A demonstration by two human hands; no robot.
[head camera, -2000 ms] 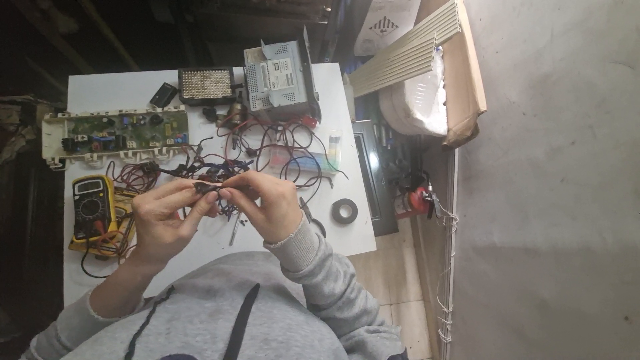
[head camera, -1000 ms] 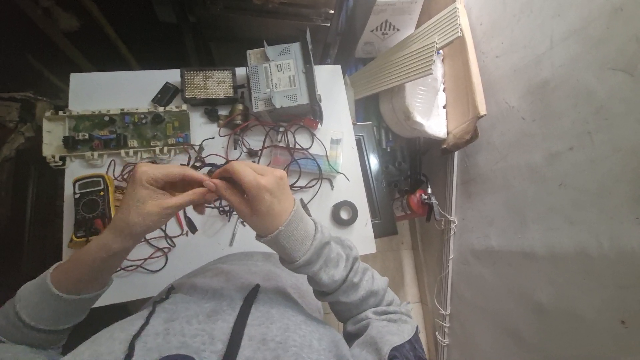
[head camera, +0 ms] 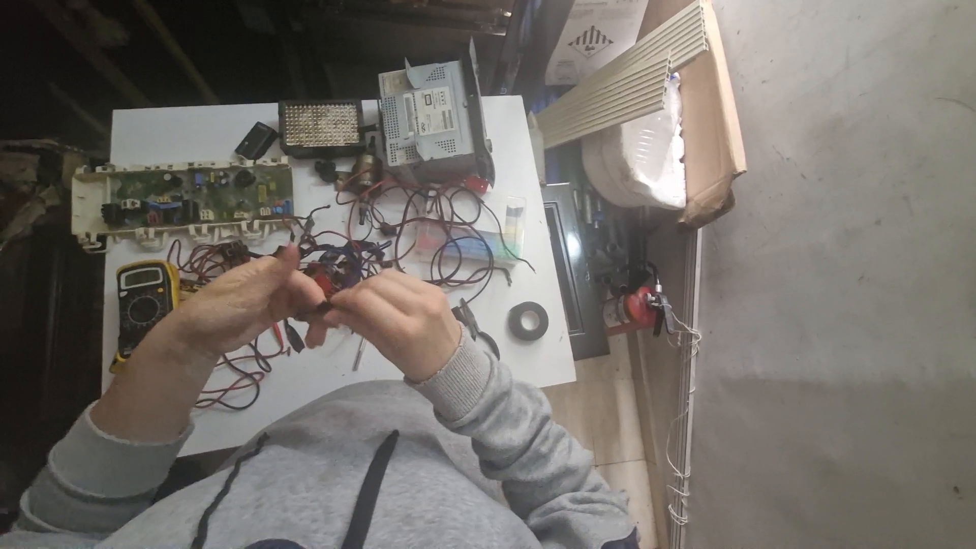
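Observation:
Both of my hands meet over the white table, above a tangle of red, black and blue wires [head camera: 347,255]. My right hand [head camera: 400,316] pinches a small dark piece, perhaps a wire end or tape, between thumb and fingertips. My left hand [head camera: 244,305] touches the same piece from the left, with its thumb raised; its fingers partly hide the piece. Left of that hand lies a yellow and black multimeter [head camera: 143,309]. Below the fingers are a black clip [head camera: 294,336] and a thin metal rod [head camera: 359,354].
A circuit board in a plastic frame [head camera: 202,200], an LED light panel [head camera: 322,126] and a metal car stereo unit [head camera: 431,114] line the back. A clear plastic case [head camera: 488,236], a roll of black tape [head camera: 528,321] and dark-handled pliers [head camera: 476,332] lie at the right.
My left hand has turned, and its thumb now points up, away from the fingertips of my right hand. Both hands have stayed together over the wires.

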